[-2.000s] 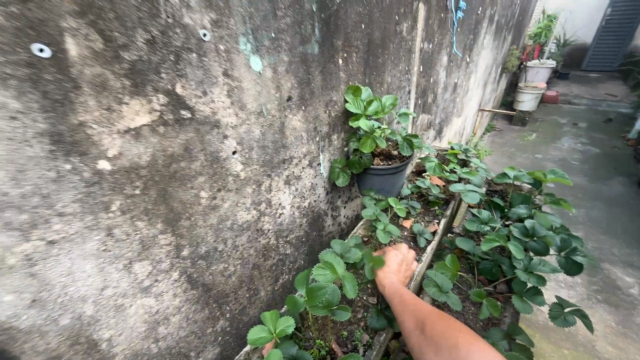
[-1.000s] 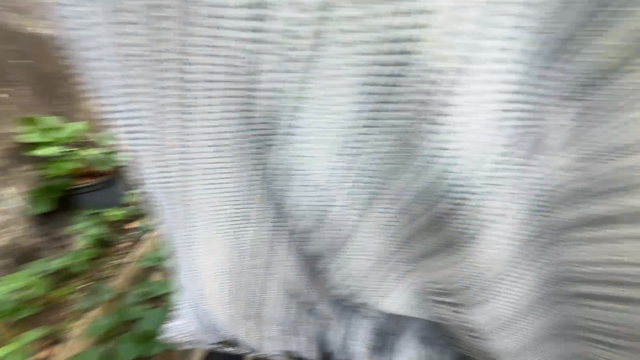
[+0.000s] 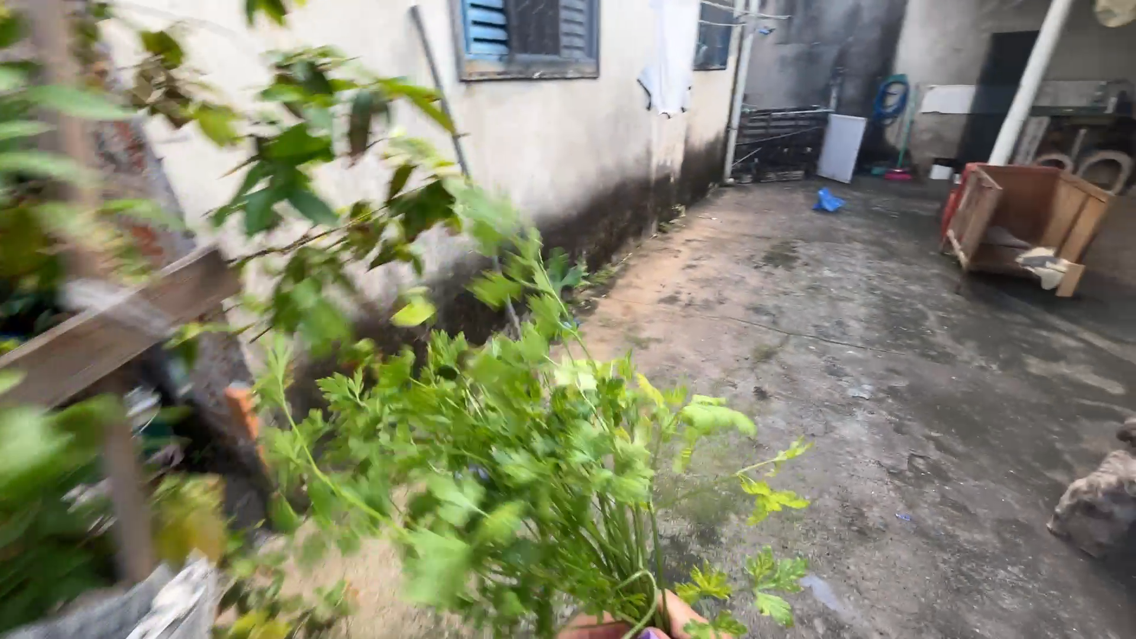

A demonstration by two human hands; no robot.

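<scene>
A leafy green bunch of herb, probably parsley [image 3: 532, 444], rises from the bottom middle of the head view, its leaves partly blurred. A thin green stem [image 3: 641, 590] loops near the base of the stalks. At the bottom edge, fingers pinch the stalks from both sides: what looks like my left hand [image 3: 593, 627] on the left and my right hand [image 3: 682, 614] on the right. A purple fingernail shows between them. Most of both hands lies below the frame, so their exact grip is hidden.
Blurred leafy branches and a wooden board [image 3: 124, 319] crowd the left. A stained wall [image 3: 568, 142] runs along the concrete path [image 3: 799, 373]. A wooden crate [image 3: 1021, 222] stands at right, near a rock [image 3: 1100, 501]; a blue scrap [image 3: 828, 200] lies farther off.
The view has swung from the strawberry bed, where one hand reached among the leaves, past a blurred pale cloth, to the yard. The herb bunch and fingers holding it are now in view.
</scene>
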